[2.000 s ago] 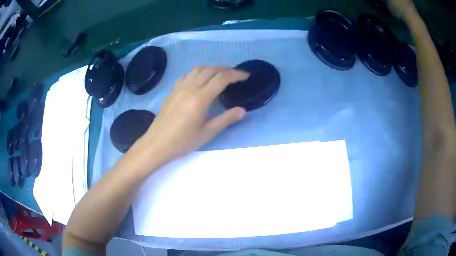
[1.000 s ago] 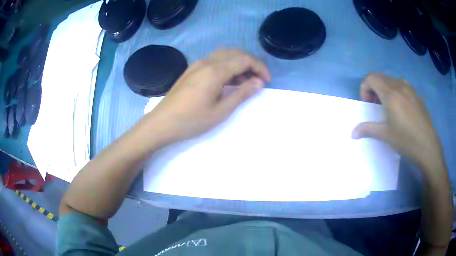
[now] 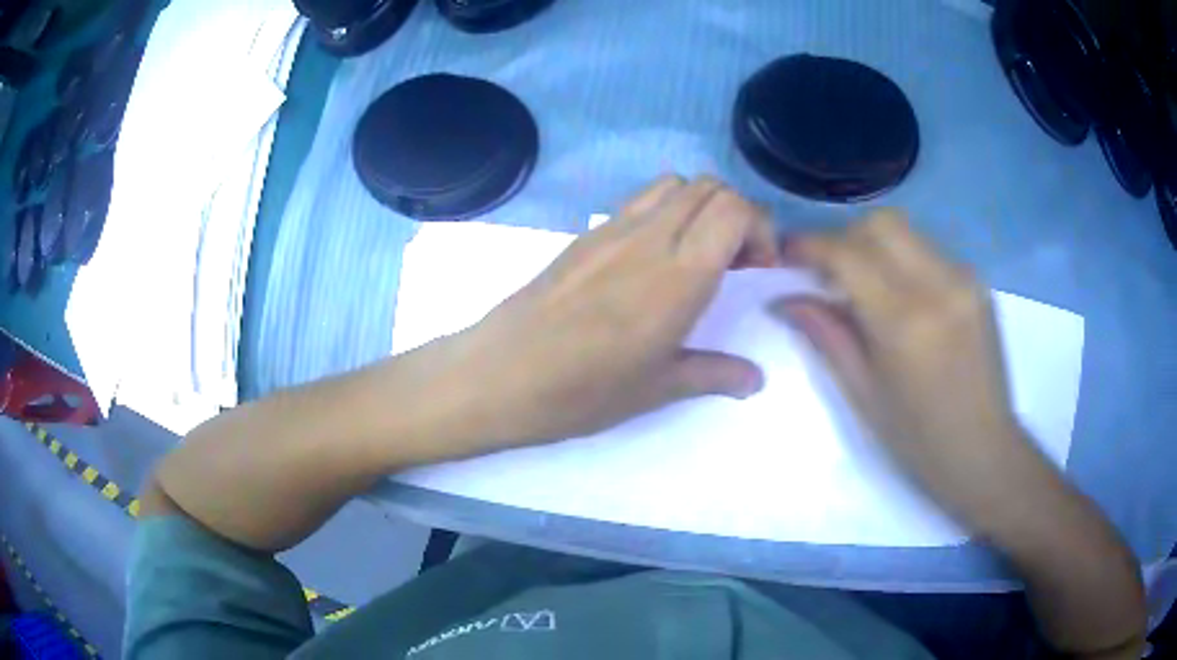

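A white sheet lies flat on the pale blue mat in front of me. My left hand is over the sheet's middle, its fingertips at the upper edge and its thumb apart from them. My right hand, blurred, is beside it over the sheet, with its fingertips close to my left fingers. Whether a thin film is between the fingers cannot be told. A round black part lies beyond the hands, and another round black part lies to its left.
A stack of white sheets lies left of the mat. Several small black discs are at the far left. More black parts lean at the upper right and upper left. A red object and yellow-black tape are on the floor.
My right hand has come in from the far right to the sheet, then left to my left hand. My left hand has left the black part. The view has shifted towards the sheet.
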